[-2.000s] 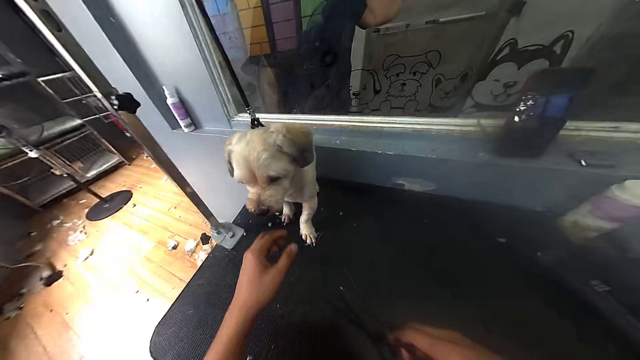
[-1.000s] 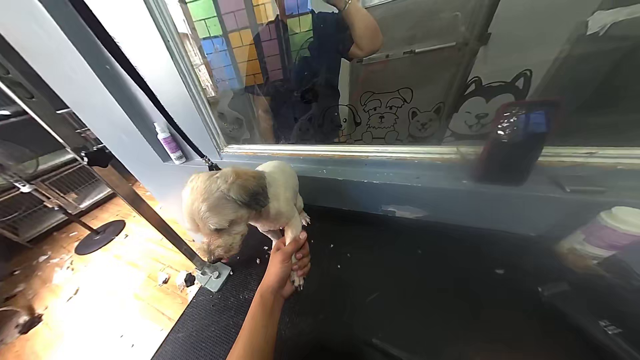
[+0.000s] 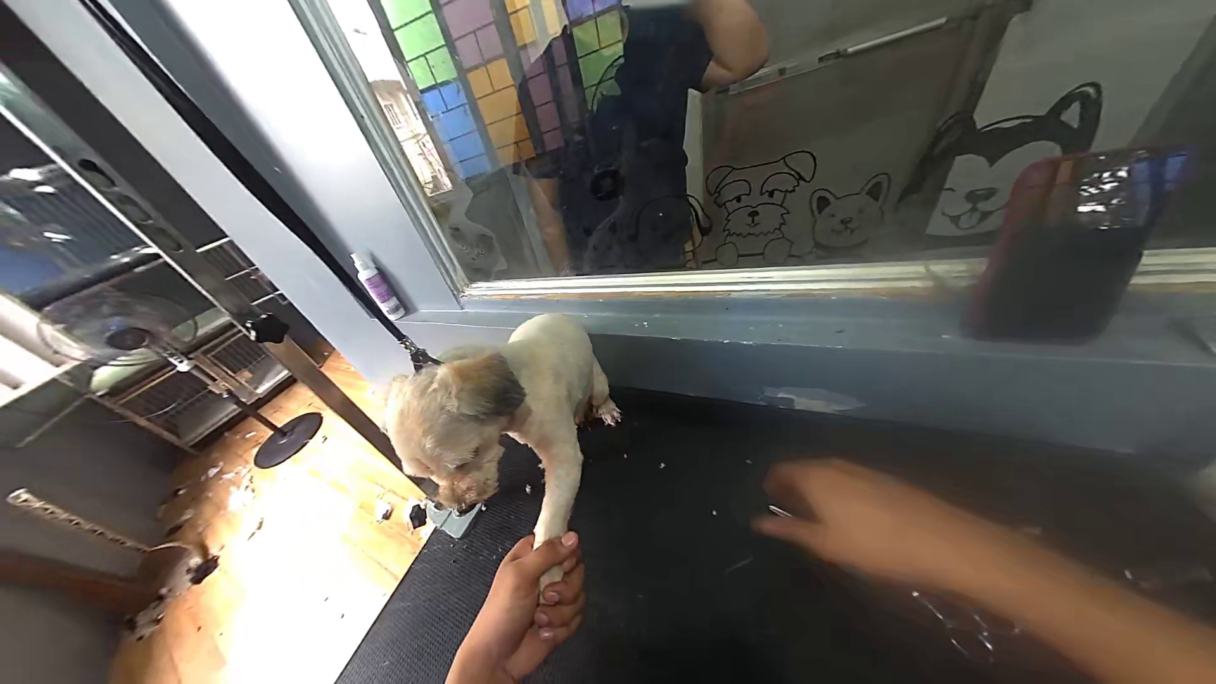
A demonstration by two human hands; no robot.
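A small pale dog [image 3: 551, 370] with a clipped body and a darker ear stands on the black grooming table [image 3: 665, 589], its head lowered towards the left edge. A black tether [image 3: 380, 313] runs down to its neck. My left hand [image 3: 537, 603] is closed around the dog's outstretched front paw. Over the table to the right, my right hand [image 3: 836, 518] is blurred; a small shiny bit shows by its fingers, and I cannot tell whether it holds anything. Metal finger loops, apparently of scissors [image 3: 964, 627], lie partly under the right forearm.
A metal grooming post [image 3: 332, 399] is clamped at the table's left edge. A white and purple bottle [image 3: 378, 287] and a smartphone [image 3: 1073, 247] stand on the window ledge [image 3: 722, 323]. Beyond the table are a fan [image 3: 123, 332], cages and hair on the wooden floor [image 3: 275, 570].
My left hand has taken hold of the dog's front paw since the oldest frame. The dog has turned its head down to the left. My right hand has come into view over the table.
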